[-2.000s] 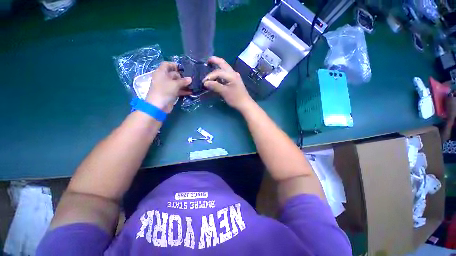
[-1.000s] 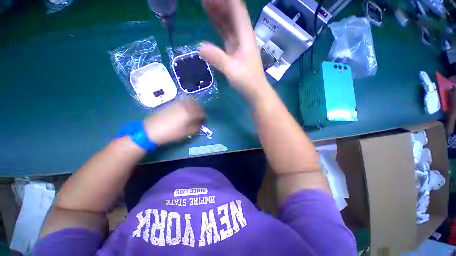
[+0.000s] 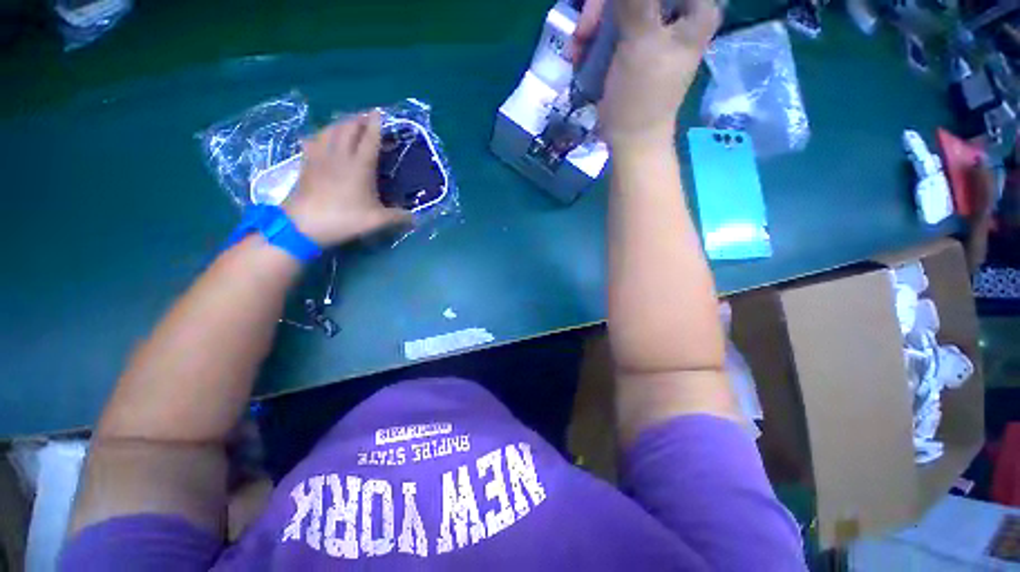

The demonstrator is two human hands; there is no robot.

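A white-rimmed housing with a dark inside (image 3: 417, 170) lies on clear plastic. My left hand (image 3: 341, 184) spans its left side, thumb at the lower edge and fingers near the top, slightly blurred. A second white housing (image 3: 275, 181) lies to the left, partly hidden behind my left hand. My right hand (image 3: 652, 73) is closed around the thick grey electric screwdriver (image 3: 597, 50) at the top. The screwdriver is over the silver-white screw feeder (image 3: 556, 140); its bit cannot be made out.
A teal power supply (image 3: 729, 196) and a clear bag (image 3: 757, 89) are at the right. Small dark wired parts (image 3: 322, 317) and a pale strip (image 3: 447, 342) lie near the bench edge. A cardboard box (image 3: 856, 391) holding white parts is below right. Part of another person shows at far right.
My right hand has moved right to the feeder with the screwdriver. My left hand has moved up from the bench edge to the dark-filled housing. Dark wired parts now show near the edge.
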